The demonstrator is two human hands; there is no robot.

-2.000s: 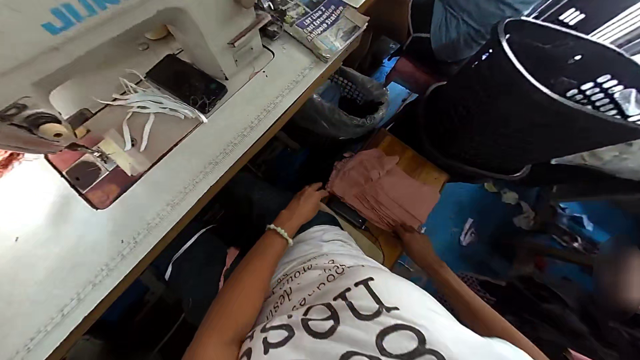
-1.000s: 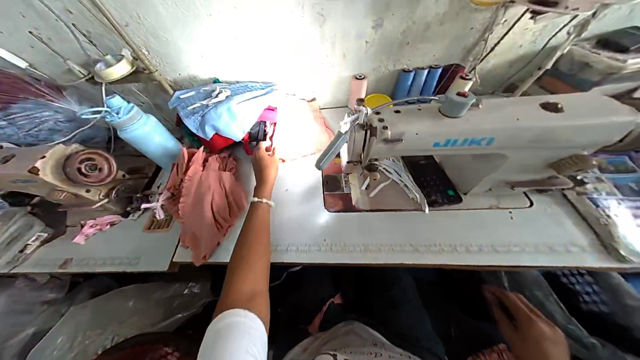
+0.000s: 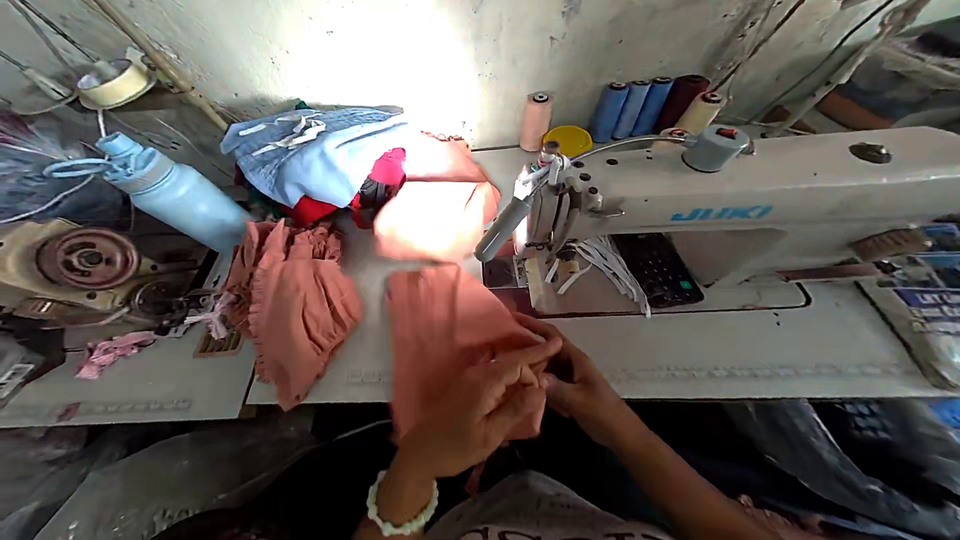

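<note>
A salmon-pink fabric piece point(image 3: 442, 322) hangs over the table's front edge, pinched at its right side by both hands. My left hand point(image 3: 480, 397), with a beaded bracelet on its wrist, lies over the cloth with fingers bent. My right hand point(image 3: 574, 371) grips the same edge from the right, its fingertips close to the left ones. Behind and to the right stands a Juki sewing machine point(image 3: 720, 217) with white strips point(image 3: 611, 270) and a black phone point(image 3: 660, 270) on its bed. Another pink piece point(image 3: 435, 217) lies in bright light behind the held one.
Gathered pink fabric point(image 3: 304, 315) lies at the left, beside a light blue bottle point(image 3: 187, 202) and a blue cloth pile point(image 3: 322, 157). Thread spools point(image 3: 634, 109) and a yellow dish point(image 3: 568, 141) stand by the wall. A second machine point(image 3: 90, 259) is at the far left.
The left hand has moved from the cloth pile at the back to the front edge, and the right has risen to meet it. Both now hold pink fabric. The view swung to the table earlier.
</note>
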